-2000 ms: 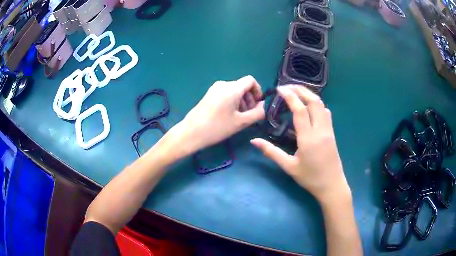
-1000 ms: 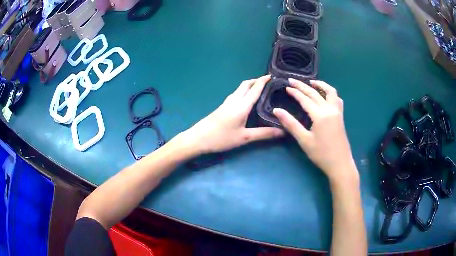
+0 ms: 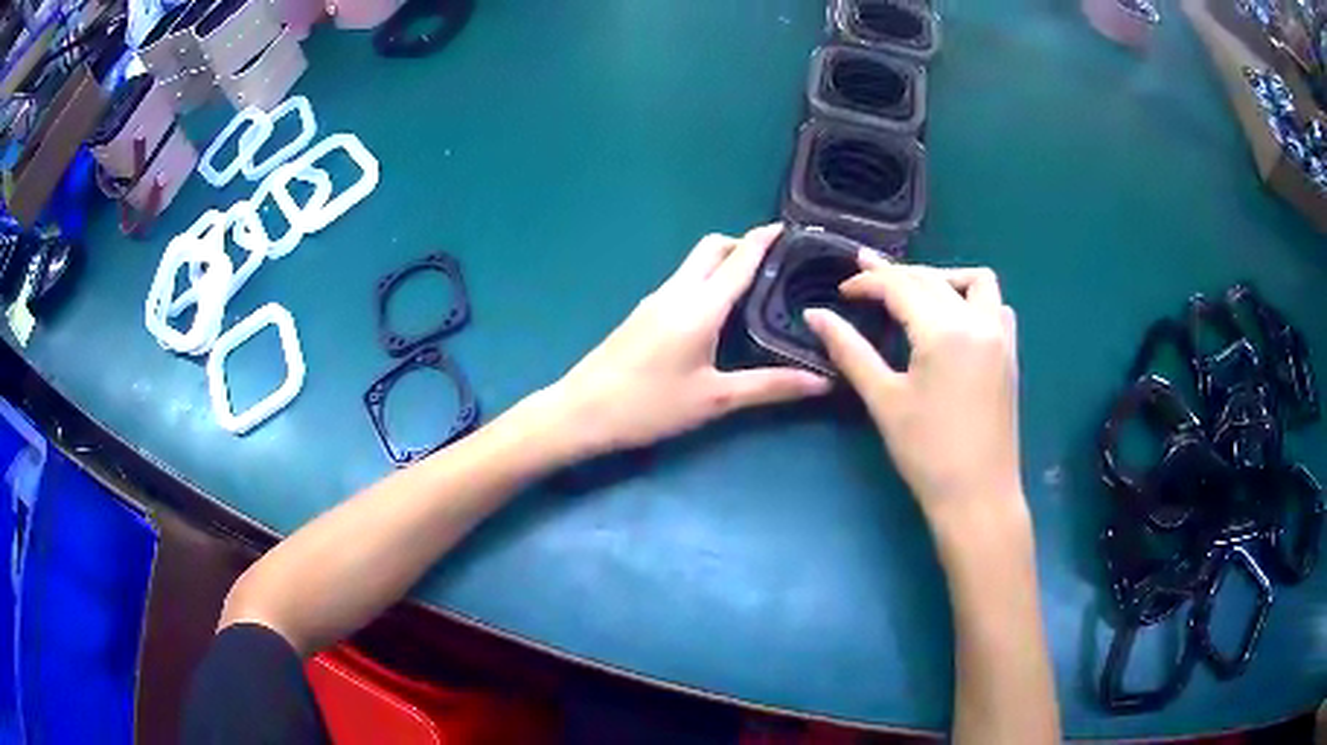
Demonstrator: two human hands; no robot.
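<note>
A dark rounded-square assembled frame (image 3: 776, 299) sits on top of the nearest stack, at the near end of a row of stacks (image 3: 859, 172). My left hand (image 3: 677, 357) grips its left side, fingers at the far left corner and thumb along the near edge. My right hand (image 3: 924, 349) is over its right side, with thumb and forefinger at the round opening; the fingers hide the right part. I cannot tell whether the right fingers pinch it. Two thin black inner plates (image 3: 422, 406) lie left of my hands.
White frames (image 3: 259, 368) lie at the left. A tangled pile of black outer frames (image 3: 1215, 480) lies at the right. Pinkish-grey housings (image 3: 248, 66) stand at the far left. A brown box of metallic parts (image 3: 1281, 124) is far right. A red stool (image 3: 371, 706) shows below the bench edge.
Two seconds ago my hands held a tilted dark part above the near end of the row. They moved down onto the nearest stack. In the last second my right fingers shifted slightly over the frame.
</note>
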